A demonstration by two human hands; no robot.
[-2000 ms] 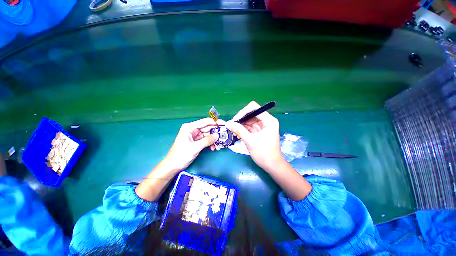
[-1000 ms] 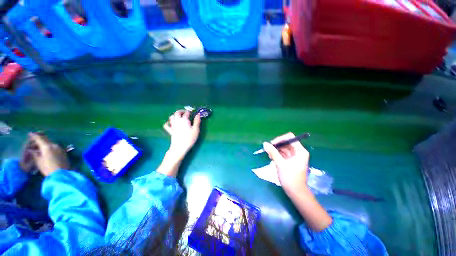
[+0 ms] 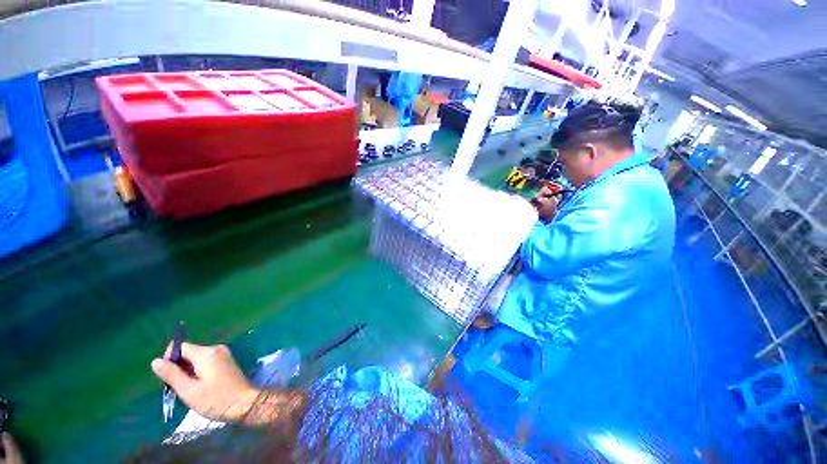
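My right hand (image 3: 209, 379) is at the lower left of the view, shut on dark tweezers (image 3: 178, 341) with their pale tips pointing down. A white paper scrap (image 3: 192, 428) lies under and beside this hand. A crumpled clear plastic bag (image 3: 277, 367) lies to its right. A second thin dark tool (image 3: 337, 342) lies beyond the bag. Only a bit of my left hand (image 3: 10, 453) shows at the bottom left corner, cut off by the edge. A dark round unit (image 3: 4, 413) shows just above it, also cut off; whether the hand holds it is unclear.
Stacked red bins (image 3: 236, 149) stand across the green belt, beside an orange-handled tool (image 3: 124, 185). A tall stack of clear plastic trays (image 3: 435, 237) stands on the right. Beyond it sits a person in a blue smock (image 3: 603, 249). Blue stools (image 3: 501, 362) are at right.
The view has swung right and up, bringing the seated person and tray stack into view. The blue parts bins have left the picture. My right hand still holds the tweezers; my left is mostly cut off.
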